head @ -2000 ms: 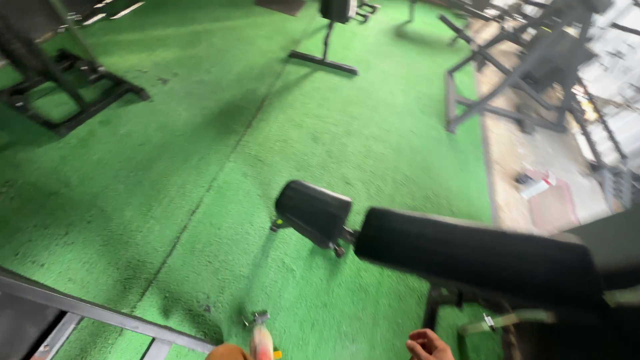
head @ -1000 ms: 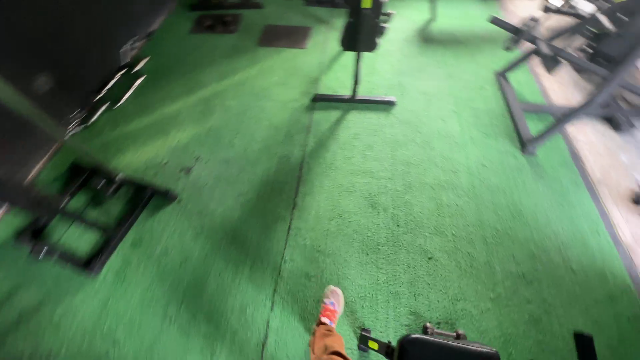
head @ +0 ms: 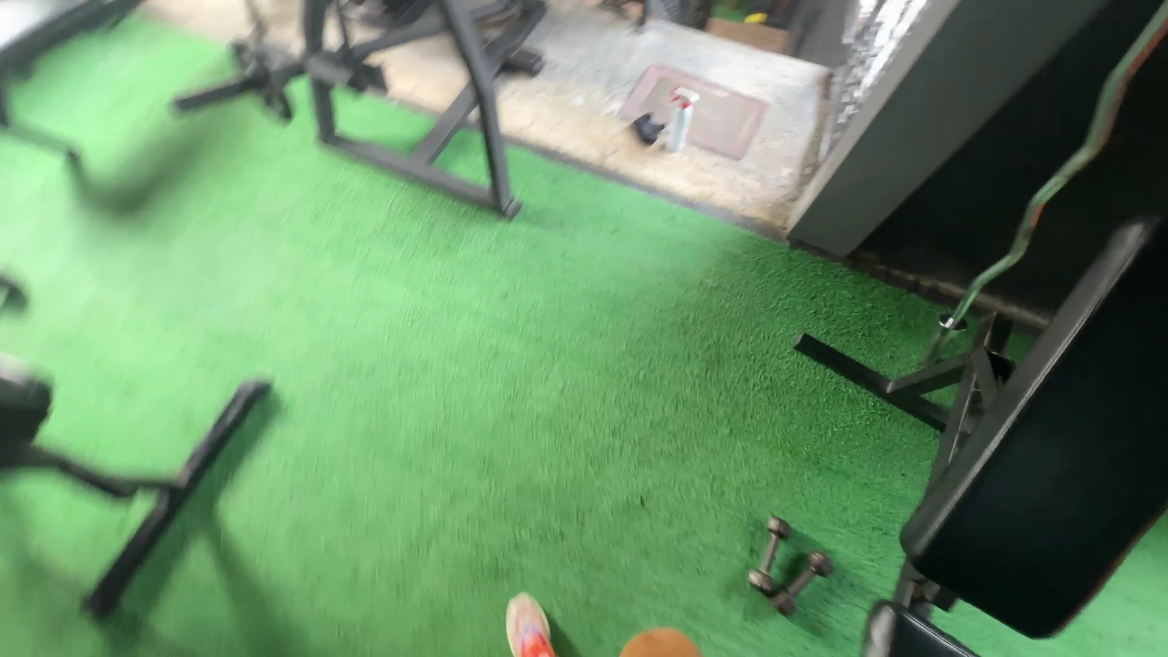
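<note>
Neither my left hand nor my right hand shows in the head view. At the lower right, a pair of small metal dumbbells (head: 788, 568) lies on the green turf floor (head: 511, 392). To their right stands a weight bench with a black padded backrest (head: 1049, 438) and part of a black seat (head: 912, 634). A bent curl bar (head: 1036, 214) leans upright behind the bench. My shoe (head: 527, 625) is at the bottom edge, beside a rounded brown shape that is probably my clothed knee (head: 661, 643).
A grey metal machine frame (head: 415, 169) stands at the top left. Another bench's black foot bar (head: 178, 497) crosses the lower left. Beyond the turf edge, a spray bottle (head: 681, 119) stands by a pinkish mat (head: 730, 114) and a small black object (head: 648, 129). A grey pillar (head: 940, 119) rises at the right.
The view has swung right, bringing in the dumbbells and the curl bar. The hand at the bottom edge two seconds ago is out of view.
</note>
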